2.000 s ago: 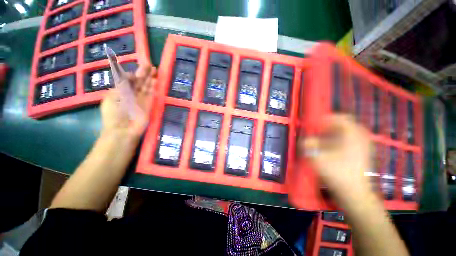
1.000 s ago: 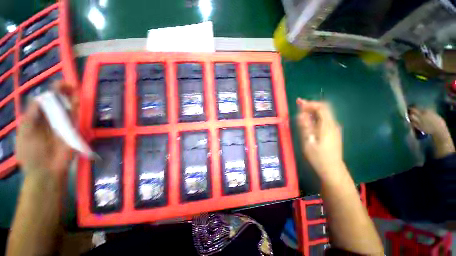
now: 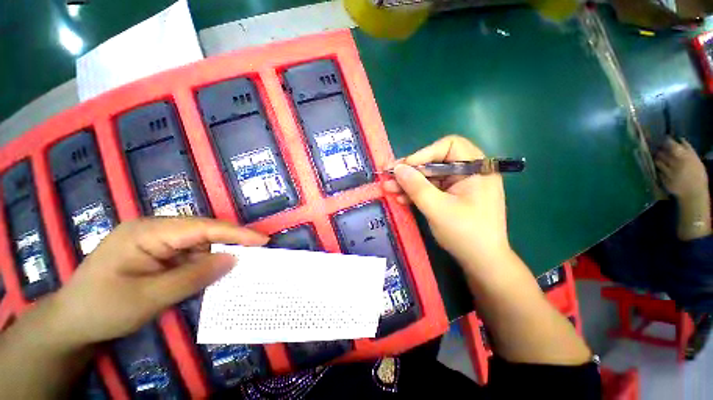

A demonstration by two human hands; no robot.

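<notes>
My left hand (image 3: 148, 273) holds the white label sheet (image 3: 293, 297), with rows of tiny dark dots, over the lower pockets of the red foam tray (image 3: 309, 211). My right hand (image 3: 461, 203) holds dark, slim tweezers (image 3: 469, 167) like a pen. Their tip points left, beside the lower end of the upper right open-back phone (image 3: 327, 125). Whether the tip touches the phone or carries a label cannot be told. The phones lie in two rows of pockets, silver and blue parts toward me. The sheet and left hand hide parts of the lower phones.
A white paper sheet (image 3: 141, 51) lies beyond the tray at the far left. Green bench top (image 3: 508, 101) extends right of the tray. Another person's hand (image 3: 682, 168) is at the far right. A red stool (image 3: 649, 316) and more red trays stand below the bench edge.
The view has moved closer to the tray's right end. My left hand has brought the label sheet over the lower row. My right hand has moved to the tray, with tweezers now clearly visible in it.
</notes>
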